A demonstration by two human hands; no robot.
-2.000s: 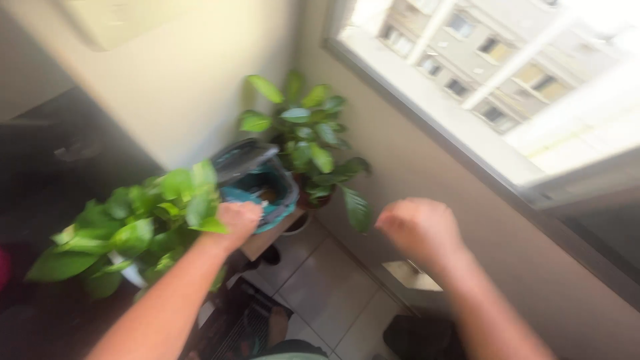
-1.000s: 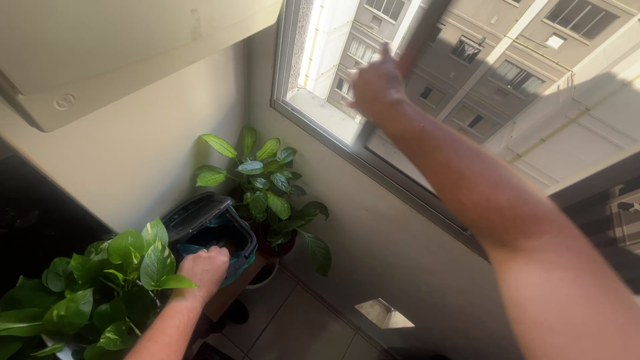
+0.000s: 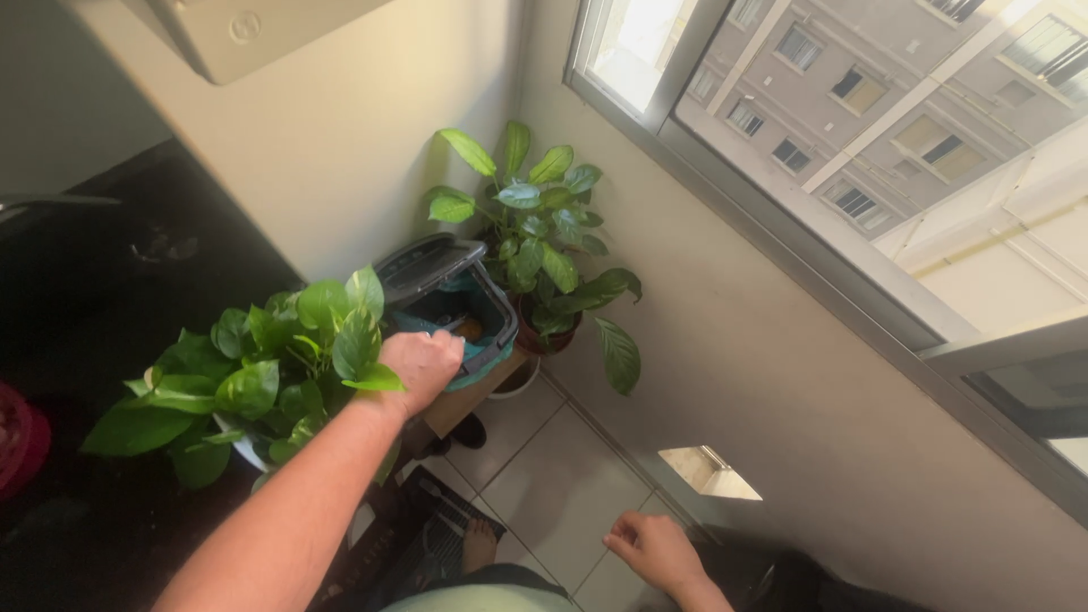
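Observation:
My left hand (image 3: 421, 365), its fingers curled down, is at the near rim of a small dark trash bin (image 3: 501, 319). The bin's lid (image 3: 429, 265) stands raised, and a teal bag (image 3: 489, 365) lines it, with some waste inside. Whether the fingers grip the rim or the bag cannot be made out. A leafy potted pothos (image 3: 255, 382) is beside my left wrist. Behind the bin, against the corner, stands a variegated potted plant (image 3: 544, 246). My right hand (image 3: 650, 544) hangs low over the tiled floor, fingers loosely curled, with nothing visible in it.
A sliding window's metal frame (image 3: 790, 246) runs along the right wall. On the left is a black countertop (image 3: 76, 280) with a pink container (image 3: 21, 438) at its edge. Below are a dark floor mat (image 3: 433, 518), my bare foot (image 3: 478, 544) and a dark object (image 3: 782, 578) at lower right.
My right hand, raised in front of the window one second ago, has come down to low over the floor. The window's sliding frame stands in a different position. My left hand stays at the bin.

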